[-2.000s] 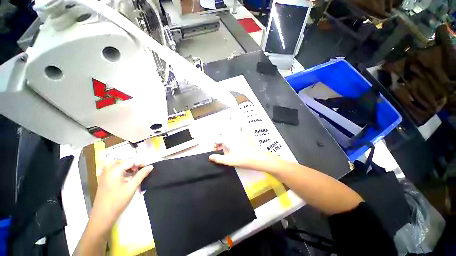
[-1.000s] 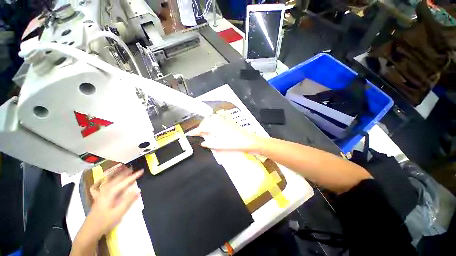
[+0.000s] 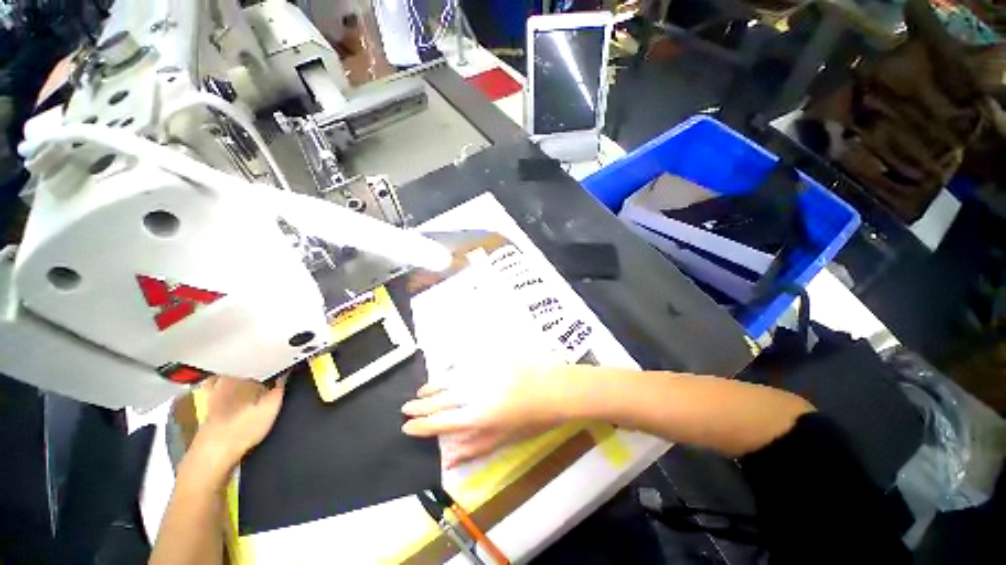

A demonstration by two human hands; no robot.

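A black panel (image 3: pixel 331 458) lies flat on the white template board (image 3: pixel 386 528) below the machine head. The yellow-and-white clamp frame (image 3: pixel 328 375) sits on the panel's upper part, with black showing in its window. My left hand (image 3: pixel 237 417) rests at the panel's upper left edge beside the machine head; its fingertips are partly hard to see. My right hand (image 3: pixel 485 414) lies palm down at the panel's right edge, fingers extended. Dark-tipped snips (image 3: pixel 447 528) and an orange stick (image 3: pixel 477 532) lie at the board's front edge, below the panel.
The white machine head (image 3: pixel 166 259) stands at the left. A blue bin (image 3: pixel 822 248) with black pieces and pale card is at the right. Small black pieces (image 3: pixel 590 260) lie on the dark tabletop. A control panel (image 3: pixel 567 83) stands behind; crumpled clear plastic (image 3: pixel 932 425) is lower right.
The panel has turned and shifted left under the clamp frame, uncovering the snips and orange stick. My right hand has moved down from beside the clamp frame; my left hand has moved up beside the head.
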